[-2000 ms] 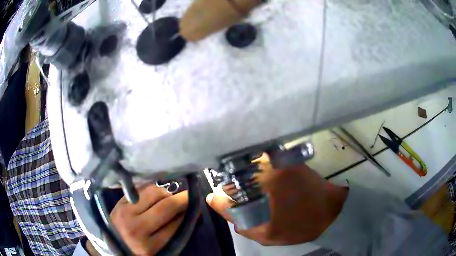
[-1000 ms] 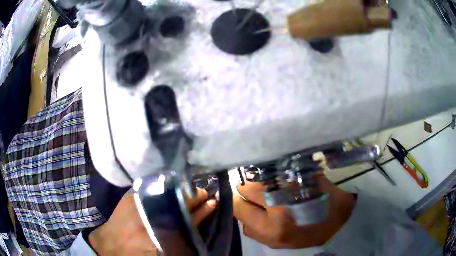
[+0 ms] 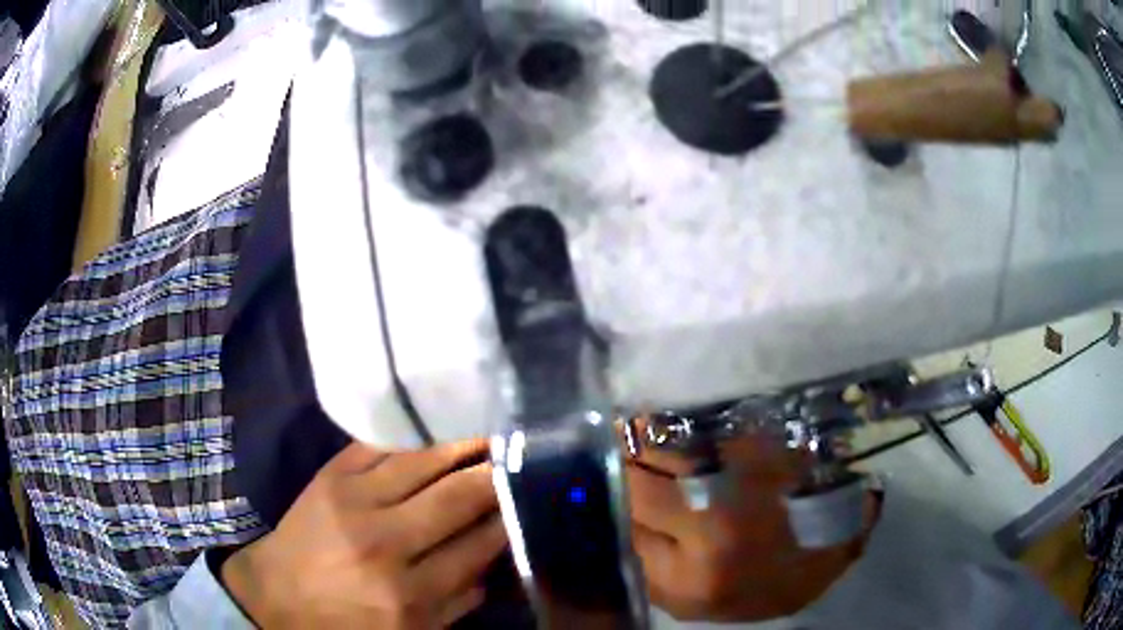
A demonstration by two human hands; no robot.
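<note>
The white sewing machine head [image 3: 690, 246] fills the upper middle, with the shiny curved take-up guard [image 3: 560, 517] at its front. My left hand [image 3: 382, 529] lies flat, fingers pointing right, on black fabric [image 3: 277, 369] left of the guard. The black fabric joins the plaid fabric [image 3: 136, 394] at the left. My right hand [image 3: 727, 529] is right of the guard, partly hidden behind the tension assembly [image 3: 825, 492]. Its fingertips, and what they touch, are hidden. The needle and presser foot are hidden too.
A wooden-handled tool [image 3: 948, 103] lies on top of the machine. At the right on the white table are snips with orange and yellow handles [image 3: 1020, 441], tweezers [image 3: 946, 446] and a small brown square [image 3: 1054, 340]. A tan board [image 3: 108, 160] runs along the upper left.
The view has shifted left, so the machine appears farther right and more plaid and black fabric shows. My left hand has flattened from its bent-finger pose and now shows left of the guard.
</note>
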